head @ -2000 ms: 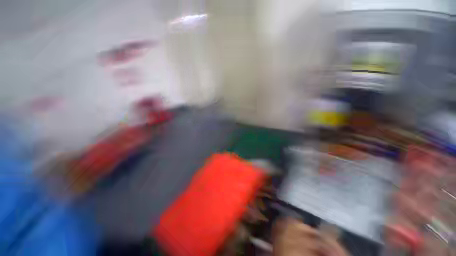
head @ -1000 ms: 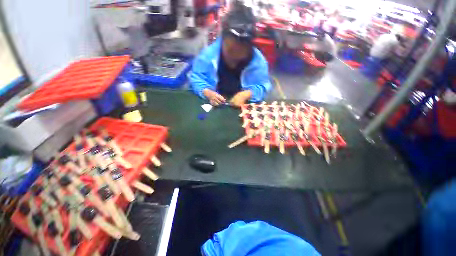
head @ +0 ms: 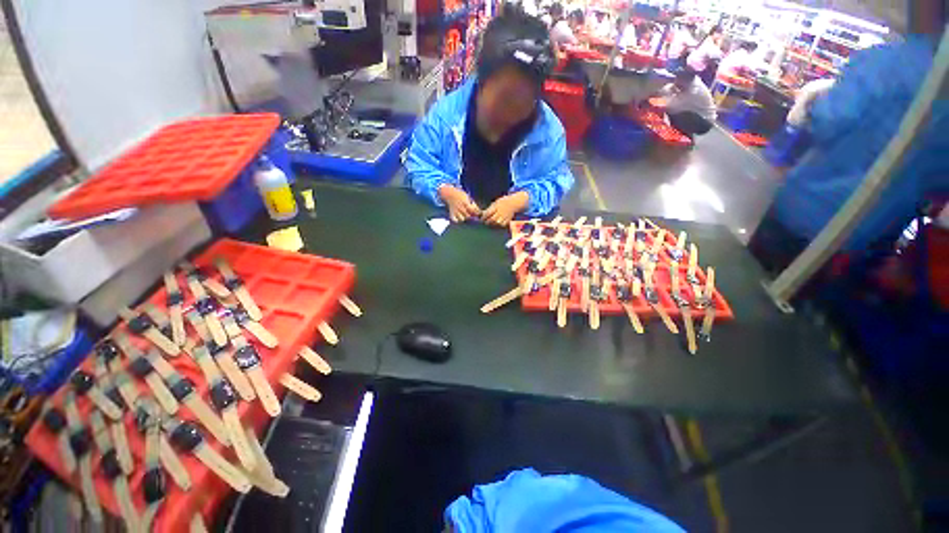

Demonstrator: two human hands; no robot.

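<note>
No hand of mine shows; only a blue sleeve (head: 562, 505) is at the bottom edge, cut off by the frame. Nearest on the left, a red-orange compartment tray (head: 307, 273) holds many watches (head: 246, 357), small dark squares on long pale strips. Some compartments at its far right side are bare. The tray overlaps the black keyboard (head: 297, 458), which has a white strip along its right side. A second red-orange tray (head: 536, 300) full of watches lies on the right part of the green bench.
A person in blue (head: 489, 146) sits across the bench, hands together. A black mouse (head: 425, 341), a yellow-labelled bottle (head: 276, 189) and a yellow piece (head: 284, 239) are on the bench. An empty red tray (head: 172, 161) tops a white carton (head: 114, 260). Another blue-clothed person (head: 864, 156) stands right.
The view has swung from the plate area to the right side of the bench and sharpened. A blue-clothed person now shows at the upper right. The near sleeve has moved slightly right.
</note>
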